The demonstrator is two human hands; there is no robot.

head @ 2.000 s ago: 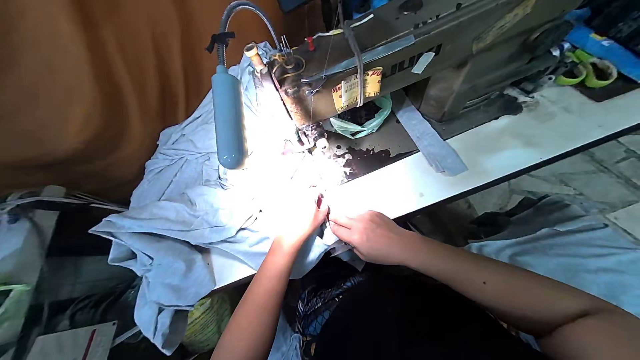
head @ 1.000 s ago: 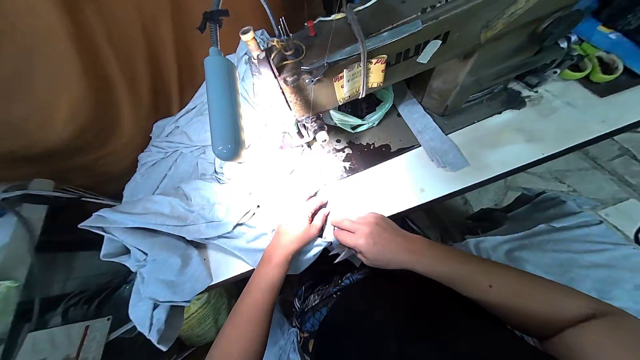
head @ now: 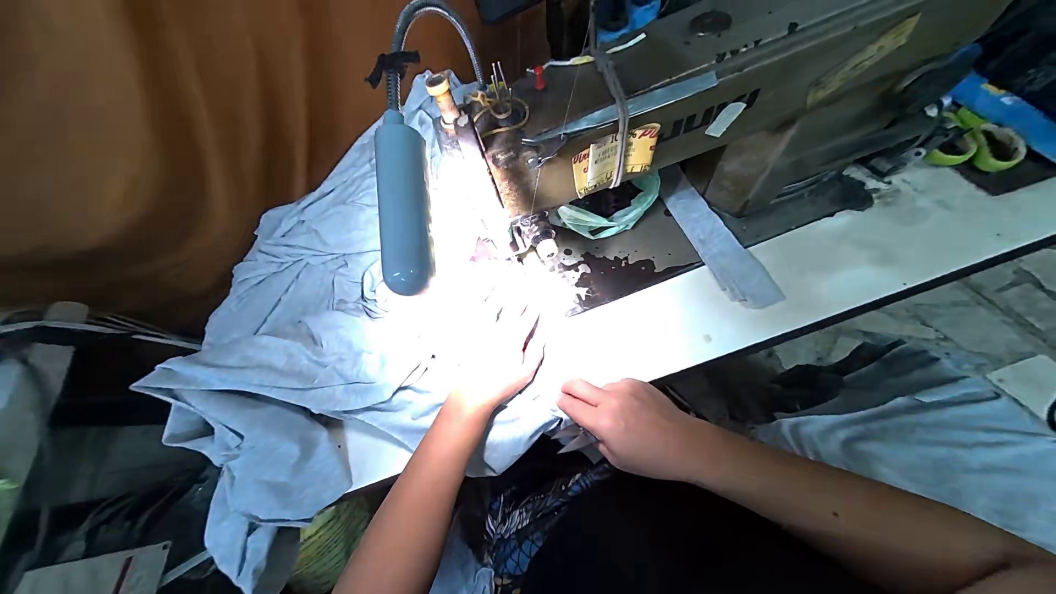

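My left hand (head: 499, 363) lies on the light blue fabric (head: 322, 355) in front of the needle area, its fingers pointing toward the presser foot and washed out by glare. My right hand (head: 631, 421) is at the table's front edge, fingers curled on the fabric's edge, with a pointed metallic thing, perhaps small scissors, partly showing beneath it. Behind both hands stands the Juki sewing machine (head: 701, 124), its needle bar (head: 532, 235) beside the bright patch. A blue-grey lamp (head: 404, 206) on a flexible neck hangs left of the machine head. Whether fabric lies under the presser foot is lost in glare.
A folded fabric strip (head: 722, 239) crosses the white table (head: 850, 247). A green plastic bag (head: 615, 214) sits under the machine arm. Green-handled scissors (head: 994, 148) lie at the far right. More blue fabric (head: 907, 445) is at lower right, and a brown curtain (head: 165, 148) hangs behind.
My left hand has moved forward over the fabric toward the needle, its fingers now more spread. My right hand stays near the table's front edge.
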